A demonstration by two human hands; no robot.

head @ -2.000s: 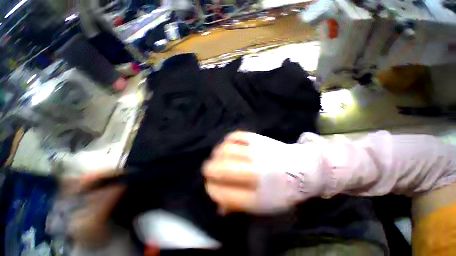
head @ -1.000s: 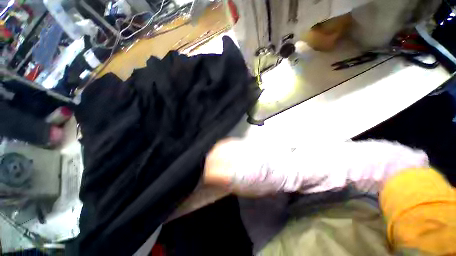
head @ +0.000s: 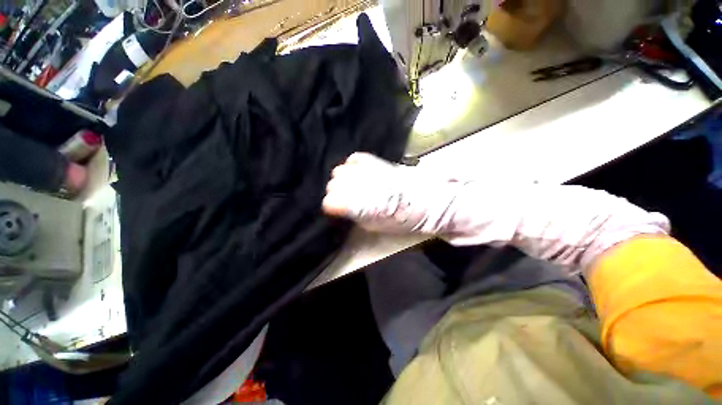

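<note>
A large black garment (head: 198, 182) lies spread and wrinkled over the white table, left of the needle, and hangs over the front edge. My right hand (head: 347, 188) comes in from the right in a pale pink sleeve with an orange upper part. Its fingers are curled on the garment's right side; the fingertips are partly hidden. My left hand is not visible. The sewing machine's needle area (head: 415, 83) is lit and stands just right of the garment's upper right corner.
Black snips (head: 566, 70) and black-handled scissors (head: 669, 77) lie on the machine bed at the right. A yellow-brown object (head: 522, 24) is under the arm. At the left are another machine (head: 39, 237) and another person's hand (head: 75, 178) with a dark sleeve.
The blurred left hand seen two seconds ago is out of view. The garment now lies spread farther left of the needle. My right hand has moved up along its right side.
</note>
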